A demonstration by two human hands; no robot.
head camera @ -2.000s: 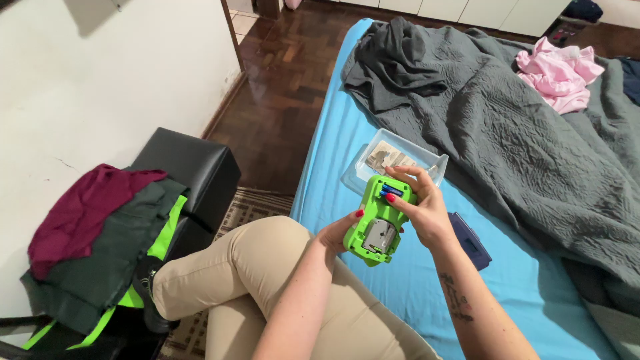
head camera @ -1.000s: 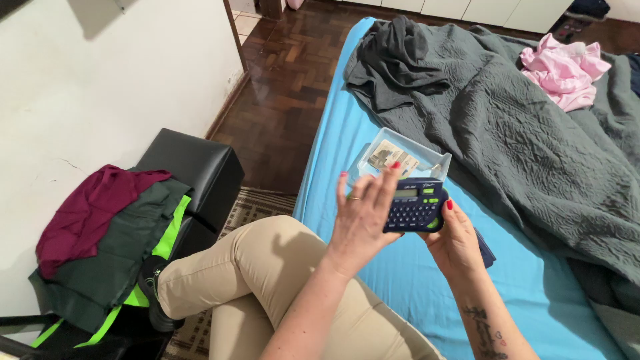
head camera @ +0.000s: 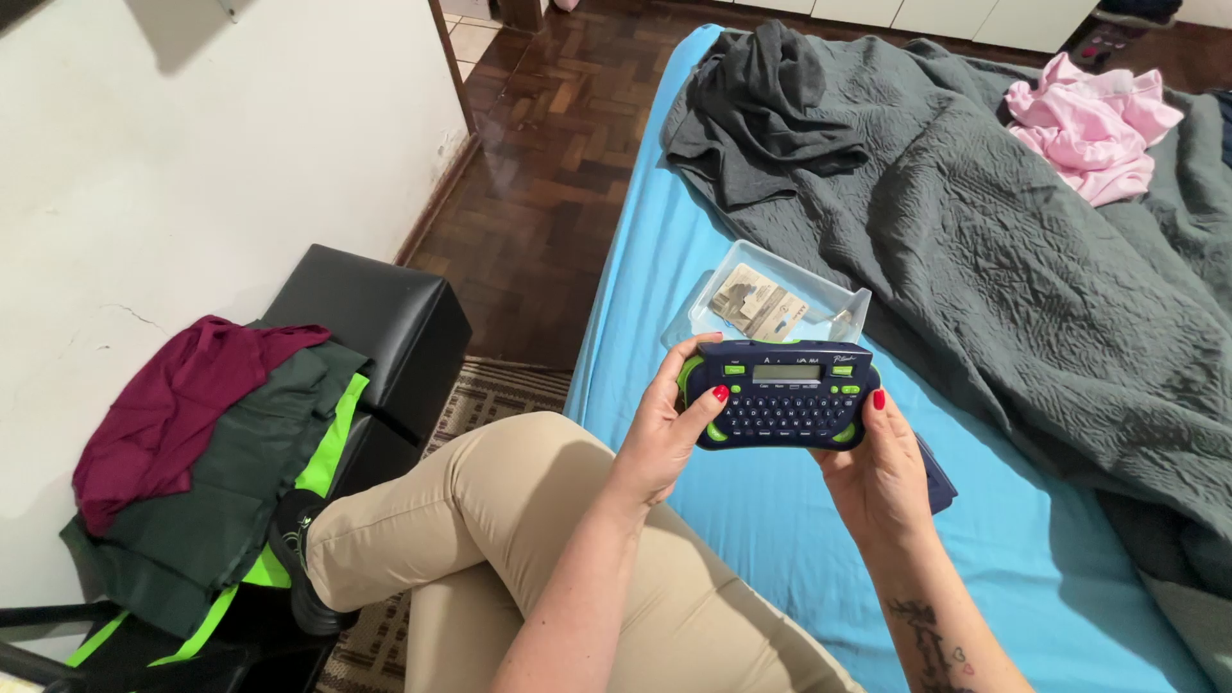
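Note:
A dark blue handheld label maker [head camera: 782, 396] with bright green keys and edges faces me, its keyboard and small grey display upright. My left hand [head camera: 669, 423] grips its left end, thumb near the front keys. Around the right end is my right hand [head camera: 878, 448], thumb at the edge. Just behind the label maker, a clear plastic box [head camera: 736, 258] holds a printed cardboard package [head camera: 757, 301] and a small item too unclear to name. A dark blue flat piece [head camera: 938, 481], partly hidden by my right hand, lies on the bed.
The bed has a light blue sheet [head camera: 991, 577], a rumpled grey quilt [head camera: 972, 212] and pink fabric [head camera: 1097, 125]. At left, maroon cloth [head camera: 173, 414] and dark green cloth [head camera: 231, 481] lie by a black padded seat [head camera: 371, 318]. My crossed legs [head camera: 539, 500] are below.
Two seconds ago the device showed its green back with the battery space uncovered; now its keyboard side faces me. My left hand, raised over the device one second ago, has closed on its left end.

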